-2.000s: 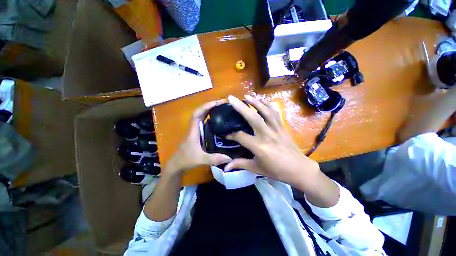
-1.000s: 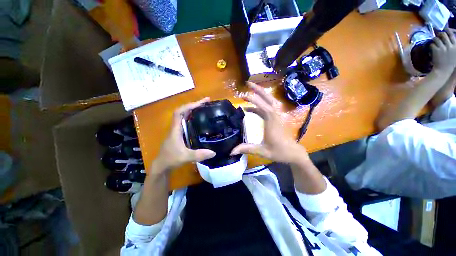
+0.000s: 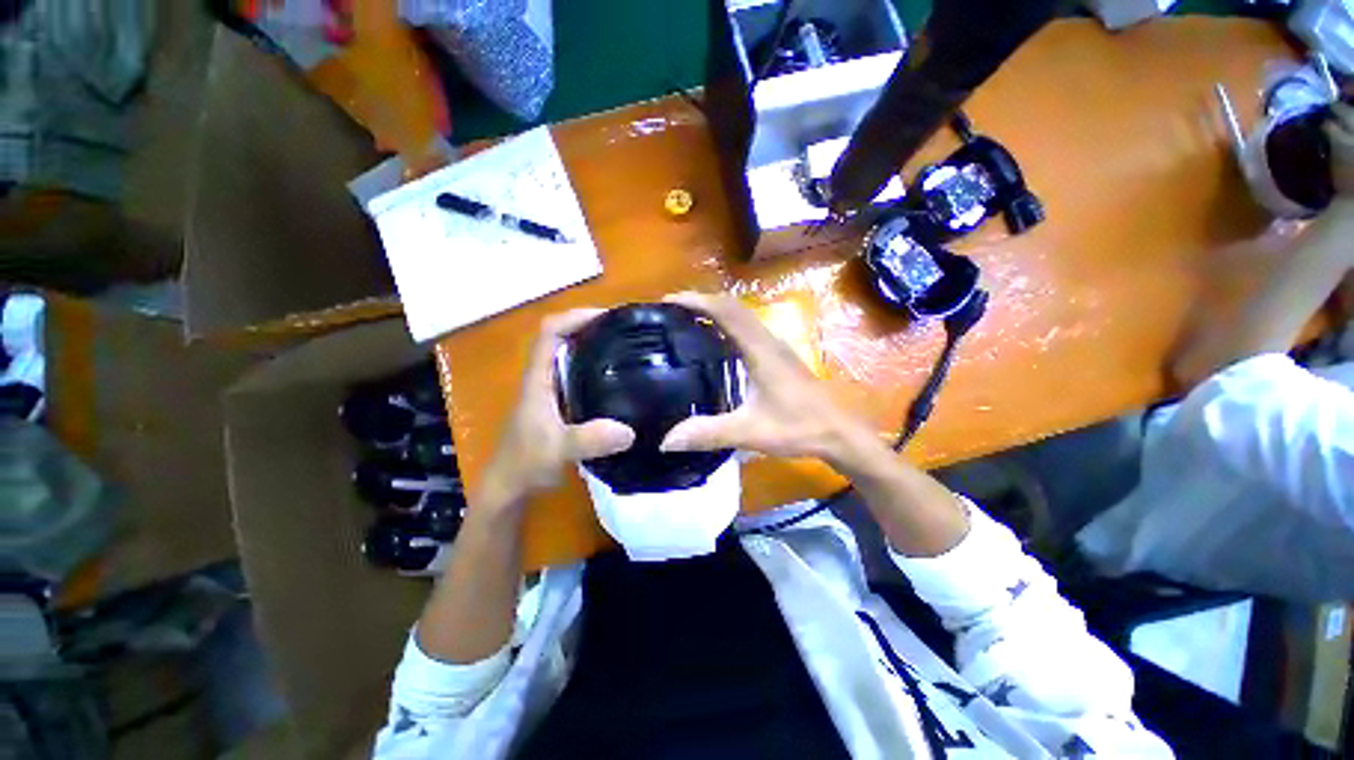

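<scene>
A dome camera body with a white shell and a glossy black round head is held at the bench's front edge, its white base toward me. My left hand grips its left side, with the thumb on the black front. My right hand grips its right side, thumb also on the black part. The two thumb tips are close together with a small gap. A thin black cord trails from the right of the white base. The far fingers are partly hidden behind the housing.
Two black camera front modules lie right of the screw feeder, below a black power driver. A notebook with a marker pen and a small yellow piece lie left. A carton holds cameras. A co-worker's arm is at right.
The black head now faces up as a smooth dome; its slotted lower edge no longer shows. My right hand has closed in from beside the housing onto its right side. The view has shifted slightly.
</scene>
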